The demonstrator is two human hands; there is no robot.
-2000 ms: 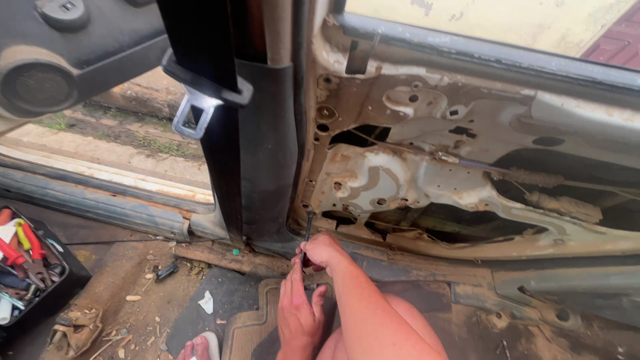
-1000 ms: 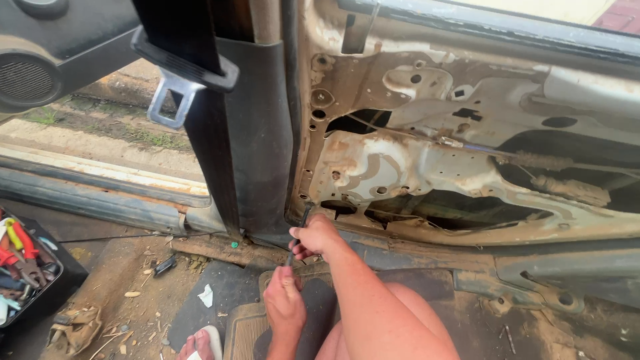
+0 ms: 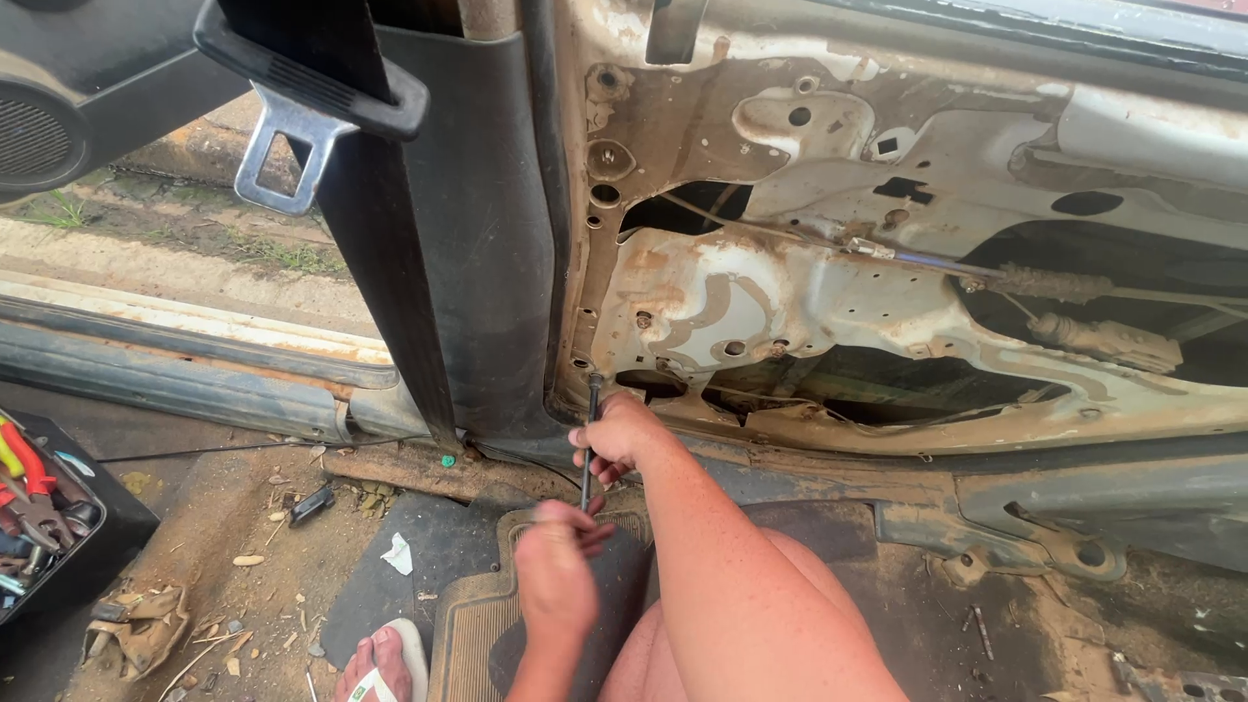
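Note:
A dark metal socket tool with a long shaft (image 3: 588, 468) stands nearly upright, its upper end against the lower left corner of a bare, rusty car door panel (image 3: 682, 283). My right hand (image 3: 621, 434) grips the shaft just below that end. Lower down, my left hand (image 3: 561, 561) is blurred, its fingers around or beside the shaft's lower end; whether they close on it is unclear. A thin rod and cable (image 3: 916, 258) run across the openings of the door panel.
A seat belt with a metal tongue (image 3: 283, 156) hangs before the grey pillar trim (image 3: 487, 224). At the left is a black toolbox (image 3: 117, 526) with pliers (image 3: 39, 507). A rubber mat (image 3: 468, 624), a sandalled foot (image 3: 385, 668) and debris lie below; a metal seat rail (image 3: 1024, 546) is at right.
My left hand's fingers have shifted about the lower end of the tool. My right hand stays near its upper end at the door corner. The view has moved somewhat closer.

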